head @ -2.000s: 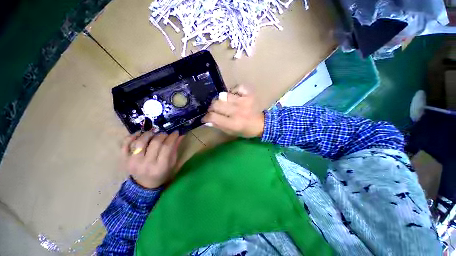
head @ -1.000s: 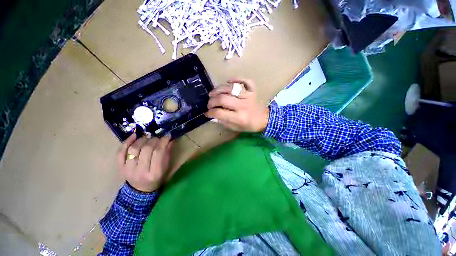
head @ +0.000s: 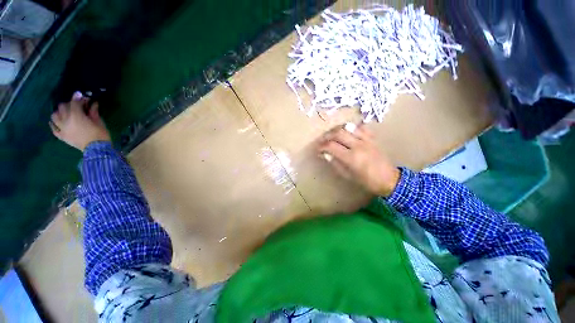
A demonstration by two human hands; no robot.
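Note:
My left hand (head: 79, 125) is stretched out over the dark green conveyor belt at the upper left, with its fingertips at a very dark, boxy shape (head: 94, 72), which looks like a black plastic housing. Its outline is hard to see, and whether my fingers grip it is unclear. My right hand (head: 358, 158) is over the cardboard, just below the heap of white strips (head: 372, 60), with its fingers partly curled and blurred. A white wrap is on one fingertip. A small white spot shows at the thumb; I cannot tell if it is a part.
The cardboard-covered surface (head: 208, 170) has a dark seam and sparkling patches. A dark shiny plastic bag (head: 529, 63) is at the upper right. Below it is a green lined bin (head: 517, 167) with a white flat piece (head: 463, 161). A light blue thing (head: 17, 299) is at the lower left.
The black housing has gone from the cardboard in front of me. My left hand has moved far out to the upper left, over the belt. My right hand is now nearer the heap, and the view has shifted left.

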